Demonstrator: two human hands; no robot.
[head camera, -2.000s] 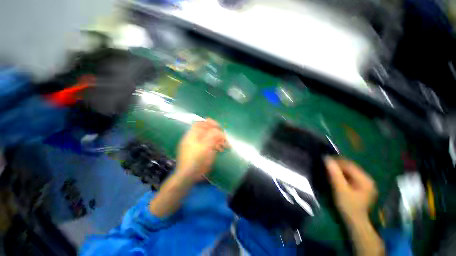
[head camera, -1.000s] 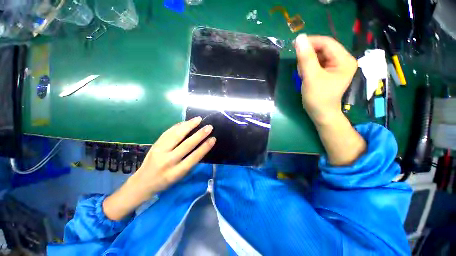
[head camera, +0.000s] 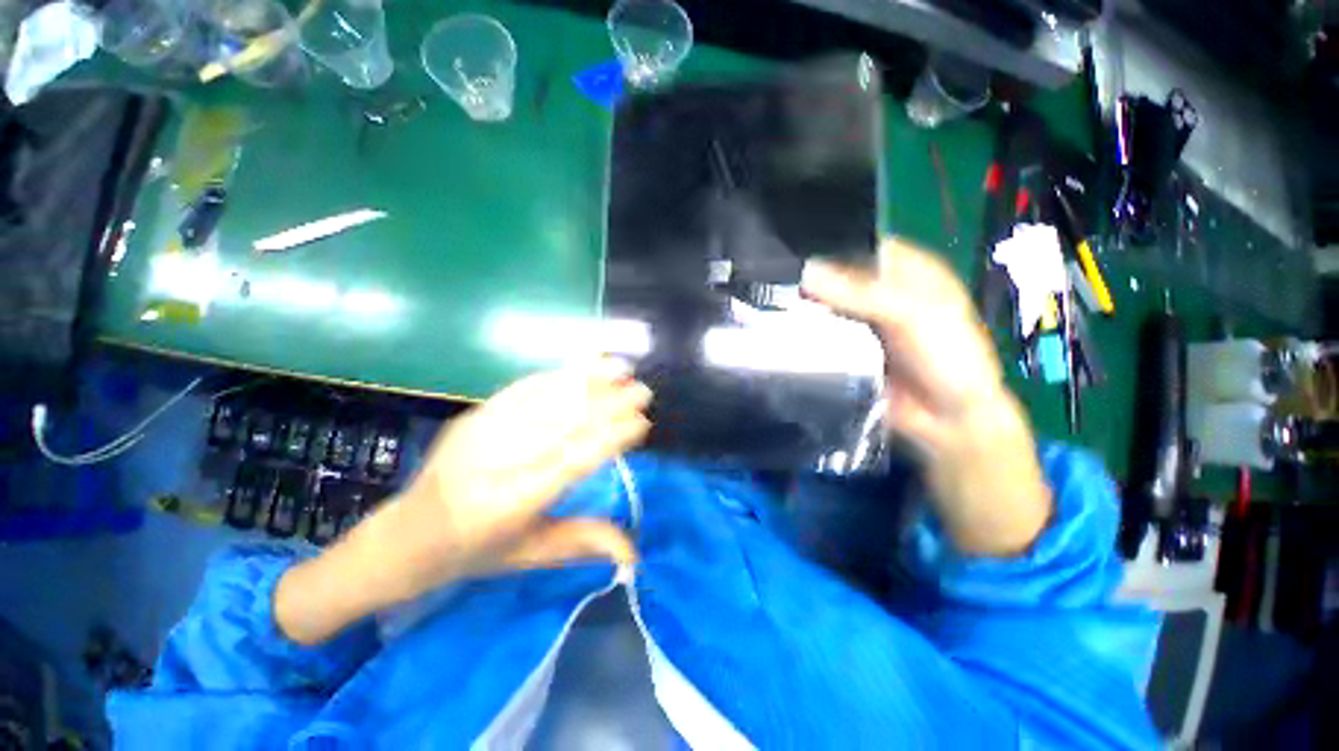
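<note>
A black glossy tablet or screen panel (head camera: 734, 191) stands lengthwise in front of me, its lower end near my blue smock. A bright band of glare crosses it, and a small white label shows near its middle. My left hand (head camera: 536, 455) touches its lower left edge with the fingertips, thumb apart below. My right hand (head camera: 918, 330) is at its right edge, with thumb and fingers over the face near the label. It is blurred, and whether it pinches a film or the panel edge cannot be told.
A white pointed strip (head camera: 320, 229) lies on the green mat at left. Clear plastic cups (head camera: 473, 66) and a blue triangle (head camera: 599, 82) are at the back. Hand tools surround a white tissue (head camera: 1035, 272) at right. A black cylinder (head camera: 1169, 396) is farther right.
The panel now reaches farther back and right, and its label shows. My right hand has come down from above the bench onto the panel's right side. The view has shifted.
</note>
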